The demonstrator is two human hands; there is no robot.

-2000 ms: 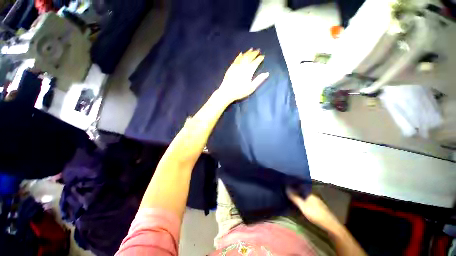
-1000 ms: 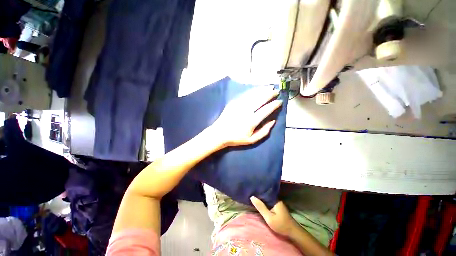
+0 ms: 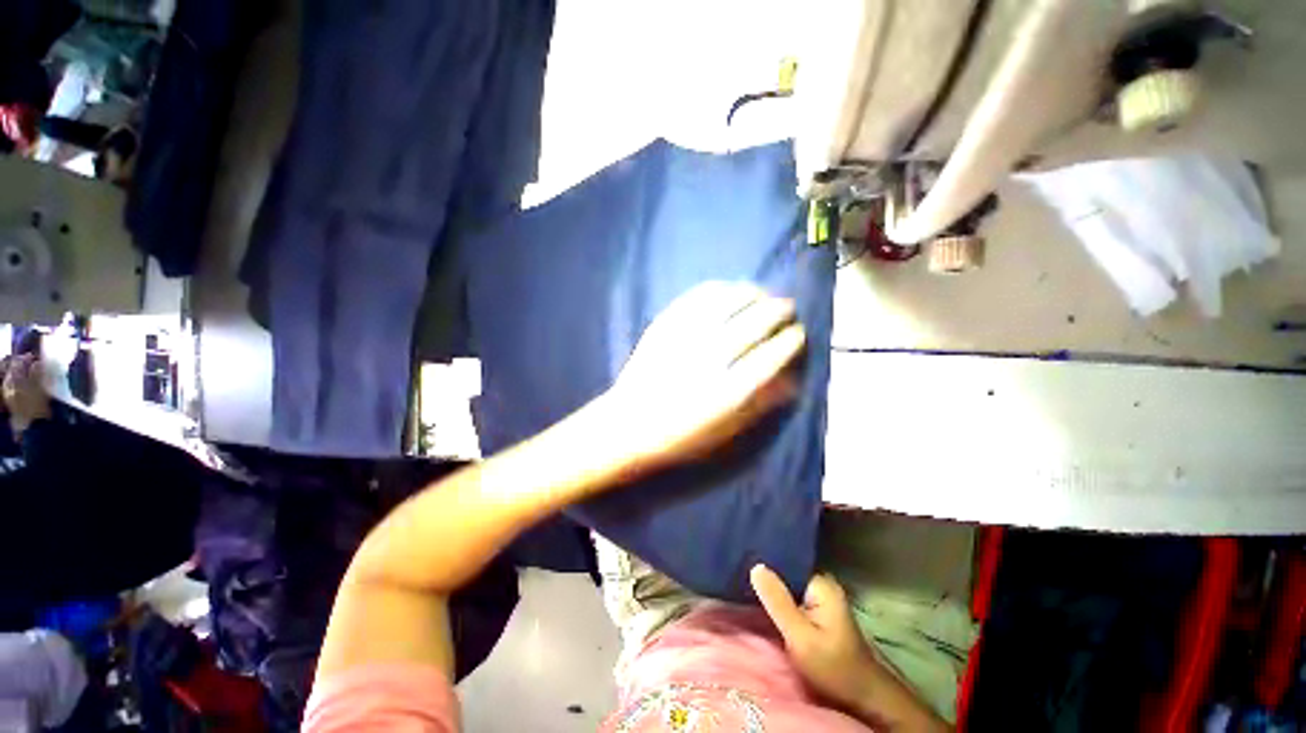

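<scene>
A navy garment panel (image 3: 559, 301) lies on the white table, its right edge running under the needle area (image 3: 822, 215) of the cream-white sewing machine (image 3: 945, 100). My left hand (image 3: 723, 358) rests on the panel close to that edge, below the needle, with its fingers bent. My right hand (image 3: 814, 619) is at the panel's near lower corner, over my lap, and pinches the cloth between thumb and fingers. The stitching itself is too small to tell.
Long navy pieces (image 3: 358, 244) drape over the table on the left. White cloth scraps (image 3: 1153, 229) lie right of the needle. Dark garments (image 3: 287, 559) are heaped below left. A red-rimmed black bin (image 3: 988, 609) stands under the table. Another person's hand (image 3: 25, 390) shows at far left.
The panel was swung and brought under the needle. Since then it has moved further up past the needle, and my left hand has slid back toward me with fingers more bent.
</scene>
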